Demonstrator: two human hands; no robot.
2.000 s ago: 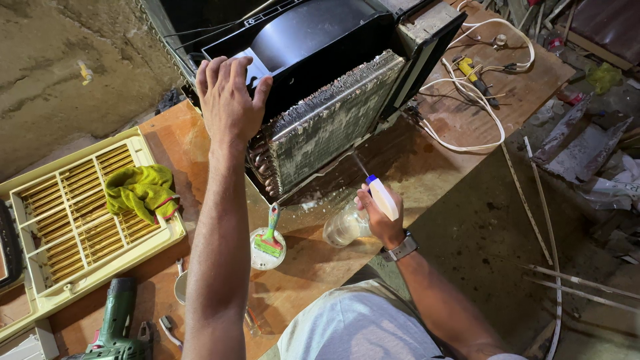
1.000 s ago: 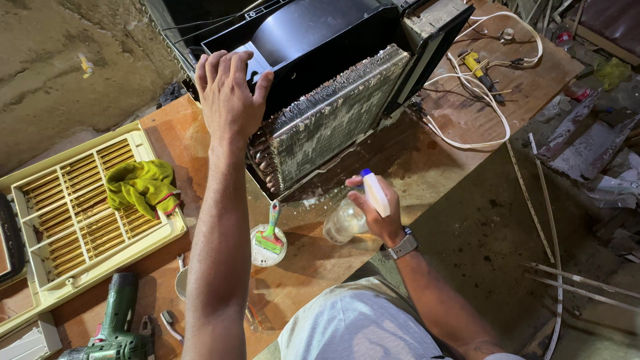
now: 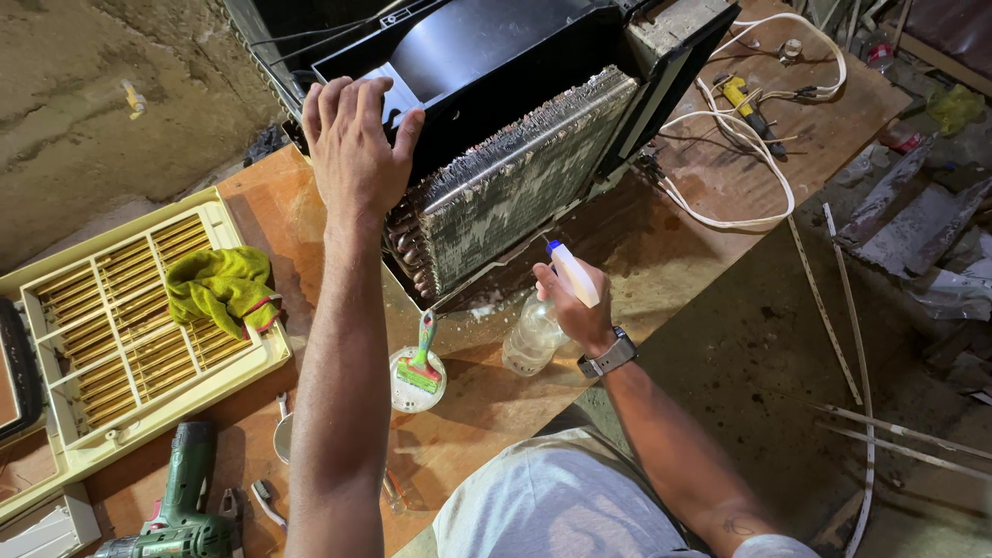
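My left hand point(image 3: 359, 147) rests on the upper left edge of an opened air conditioner's black housing point(image 3: 496, 54), fingers bent over its rim by a pale bracket. In front of the housing stands the unit's finned metal coil point(image 3: 527, 182), with copper bends at its left end. My right hand point(image 3: 581, 302) grips a clear plastic spray bottle point(image 3: 531, 341) by its white and blue trigger head, the nozzle toward the coil's lower edge. Between my arms, a green and red paintbrush point(image 3: 422, 360) lies across a container of foamy liquid point(image 3: 409, 397). Wet foam spots the wood below the coil.
At left, a green cloth point(image 3: 221, 291) lies on a cream front grille point(image 3: 116, 310). Nearer me are a green power drill point(image 3: 182, 504) and a small brush point(image 3: 267, 504). At right are white cables point(image 3: 783, 182) and a yellow-black tool point(image 3: 744, 105) on the wooden table point(image 3: 821, 151); debris lies beyond.
My right hand has stayed near the coil's lower edge with the spray bottle, its trigger head shifting slightly. My left hand has stayed on the housing.
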